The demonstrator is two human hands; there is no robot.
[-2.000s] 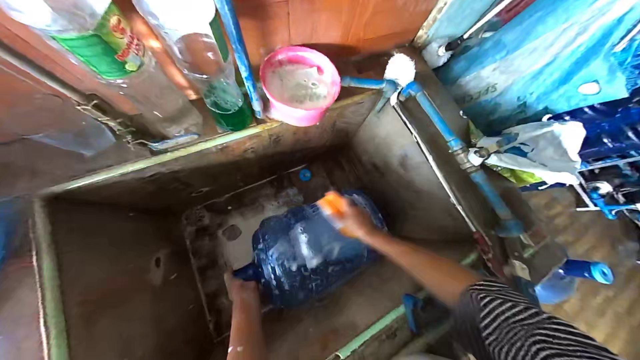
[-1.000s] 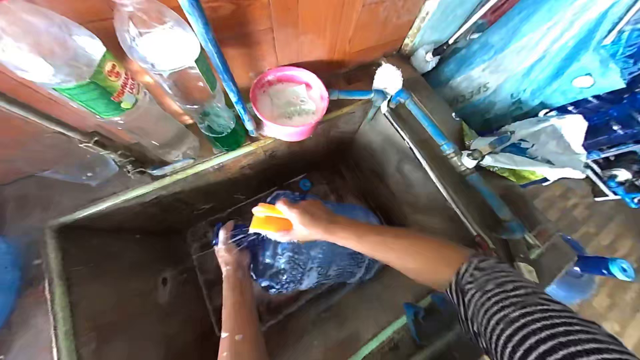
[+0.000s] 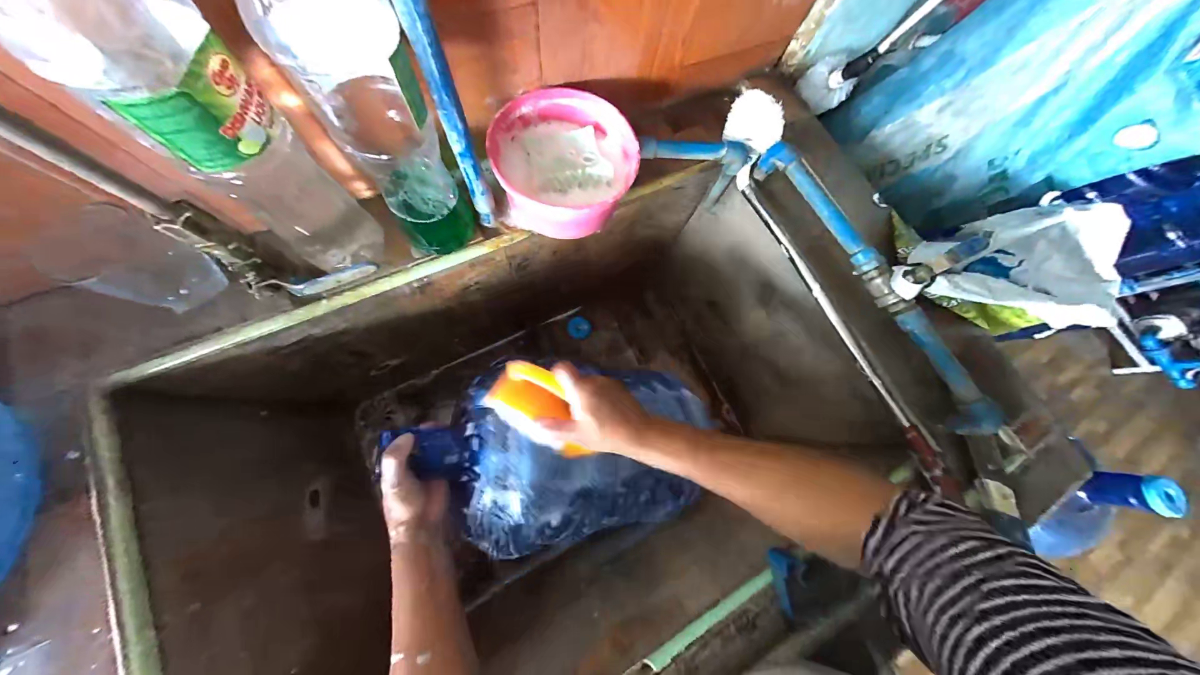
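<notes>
A large blue plastic water bottle (image 3: pixel 581 487) lies on its side on the floor of a concrete basin, its neck to the left and suds on its wall. My left hand (image 3: pixel 412 483) grips the neck. In my right hand (image 3: pixel 600 412) is an orange scrubbing brush (image 3: pixel 530 398), held against the upper side of the bottle near its shoulder. A small blue cap (image 3: pixel 578 327) lies on the basin floor behind the bottle.
On the back ledge of the basin (image 3: pixel 319 314) stand a pink tub (image 3: pixel 562 211) of whitish paste and two clear plastic bottles (image 3: pixel 309 206). Blue pipes (image 3: pixel 834 220) run along the right side. Another blue bottle (image 3: pixel 1078 525) is at the far right, beyond the basin.
Two seconds ago the brush was farther right along the bottle; one second ago it was by the left end. My left hand has stayed around the neck end.
</notes>
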